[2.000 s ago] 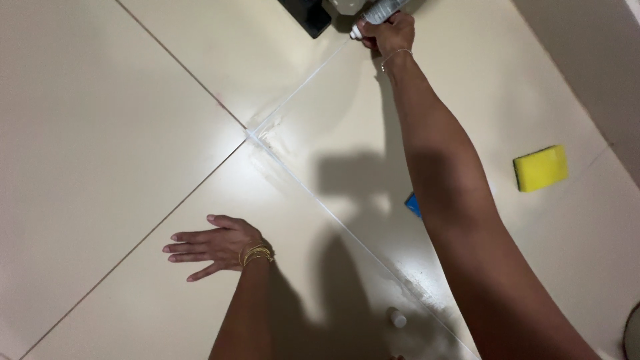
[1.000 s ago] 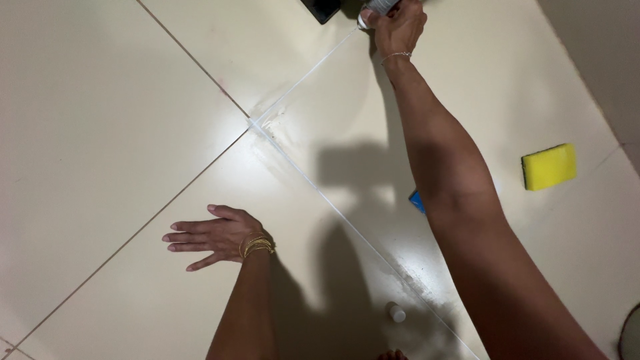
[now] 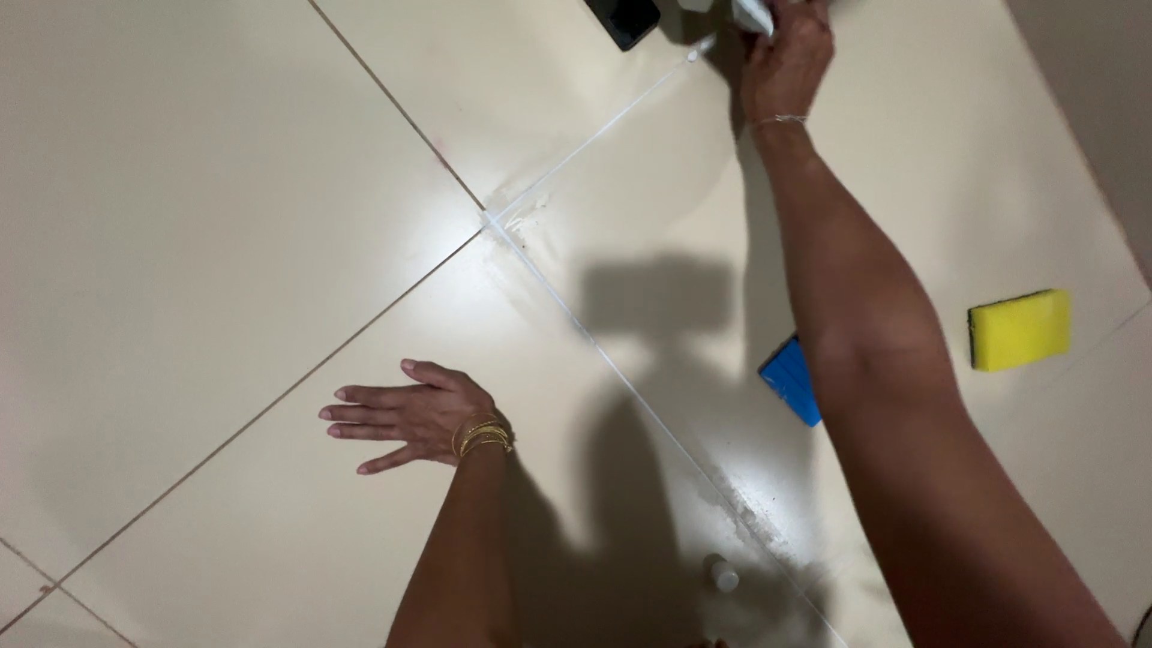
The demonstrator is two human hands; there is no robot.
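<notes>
My left hand (image 3: 409, 416) lies palm down on the cream tiled floor (image 3: 225, 225), fingers spread, with nothing in it. At the top edge of the head view, my right hand (image 3: 792, 63) grips a whitish tube (image 3: 754, 16), which is partly cut off by the frame. White paste fills the tile joint (image 3: 585, 144) that runs from the tile corner up toward this hand, with a small blob (image 3: 693, 55) at its upper end. A second whitened joint (image 3: 621, 373) slants down to the right, with smears around it. The other joints look brown.
A yellow sponge (image 3: 1021, 330) with a dark side lies right of my right arm. A blue flat tool (image 3: 792, 382) is partly behind that arm. A dark object (image 3: 624, 20) is at the top, a small whitish cap (image 3: 723, 574) near the bottom. A wall edge runs along the right.
My right hand with the tube has moved up to the frame's top edge, and the white line now reaches farther toward it. The left hand stays spread on the floor.
</notes>
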